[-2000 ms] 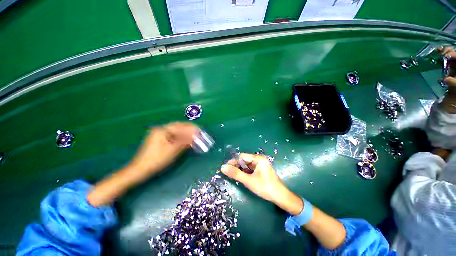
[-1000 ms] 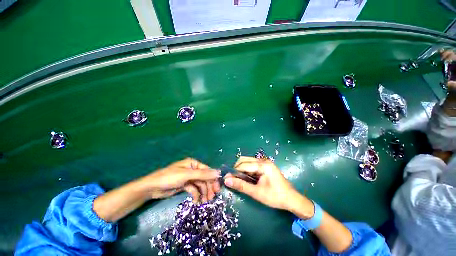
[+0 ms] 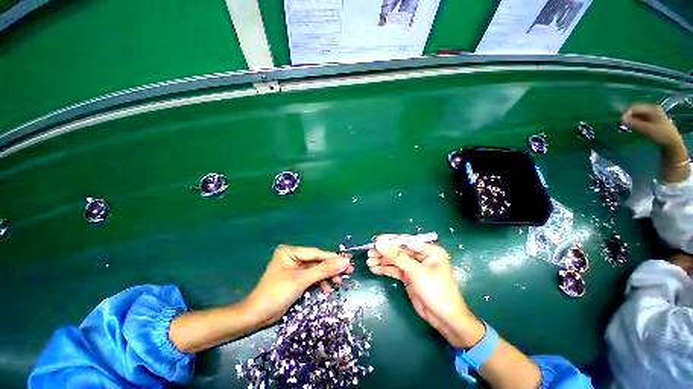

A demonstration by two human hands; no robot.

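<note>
My right hand [image 3: 418, 277] holds a slim pale tool [image 3: 414, 238] with its thin tip pointing left. The tip is at the fingertips of my left hand [image 3: 292, 281], which pinch a tiny dark part [image 3: 344, 251], too small to make out. Both hands are above the far edge of a loose glittering heap of small metal pieces [image 3: 315, 346]. Tiny pale specks lie right of the hands, some hidden behind the right hand. A light blue band is on my right wrist.
Round units [image 3: 286, 182] lie spaced along the green belt [image 3: 167, 251]. A black tray [image 3: 524, 186] with gold-coloured parts stands at right. Beside it are a clear bag [image 3: 549, 234] and touching round units [image 3: 571, 283]. A coworker's white sleeve [image 3: 653, 327] and raised hand [image 3: 652, 121] are at far right.
My left hand came back from the belt to the heap and now meets the tool tip. The pale tool shows clearly in my right hand. Another round unit stands on the belt at left. The coworker's hand moved left.
</note>
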